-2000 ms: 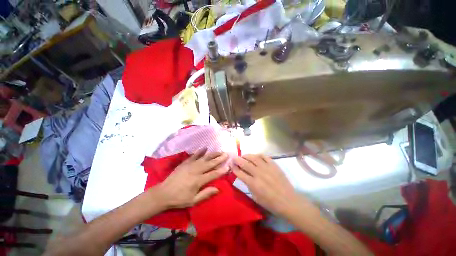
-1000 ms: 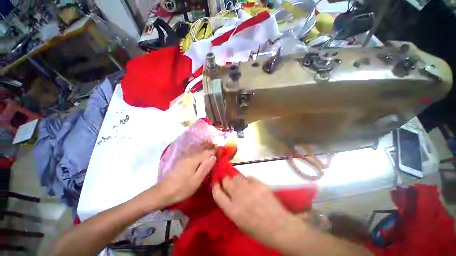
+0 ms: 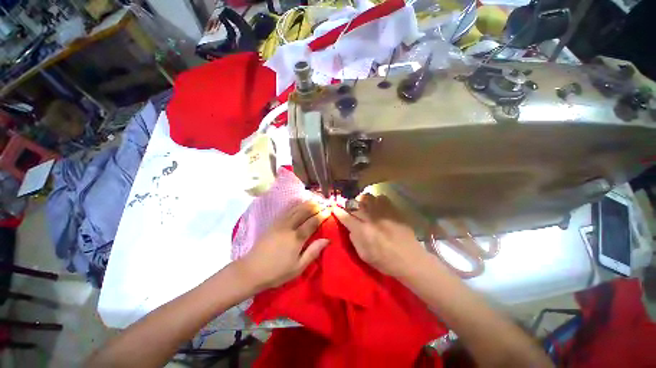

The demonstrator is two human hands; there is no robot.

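The red fabric panel (image 3: pixel 345 280) lies under my hands and hangs over the table's front edge. The pale pink patterned piece (image 3: pixel 270 208) is attached to it, left of the needle. My left hand (image 3: pixel 284 248) presses on the cloth with fingers spread at the presser foot (image 3: pixel 332 195). My right hand (image 3: pixel 381 233) is just right of the needle, its fingertips on the red cloth in the bright light. The sewing machine head (image 3: pixel 460 144) stands over the cloth. Glare hides the exact stitching point.
Scissors with orange-brown handles (image 3: pixel 464 251) lie on the machine bed. A smartphone (image 3: pixel 613 233) is at the table's right edge. A red piece (image 3: pixel 219 100) lies at the far left end. A cream lamp block (image 3: pixel 260 164) hangs left of the needle. A grey-blue cloth heap (image 3: pixel 101 194) is beside the table.
The red cloth has turned and now runs down from the needle. My right hand has moved forward and up from the lower cloth to the needle area. My left hand remains beside the pink piece.
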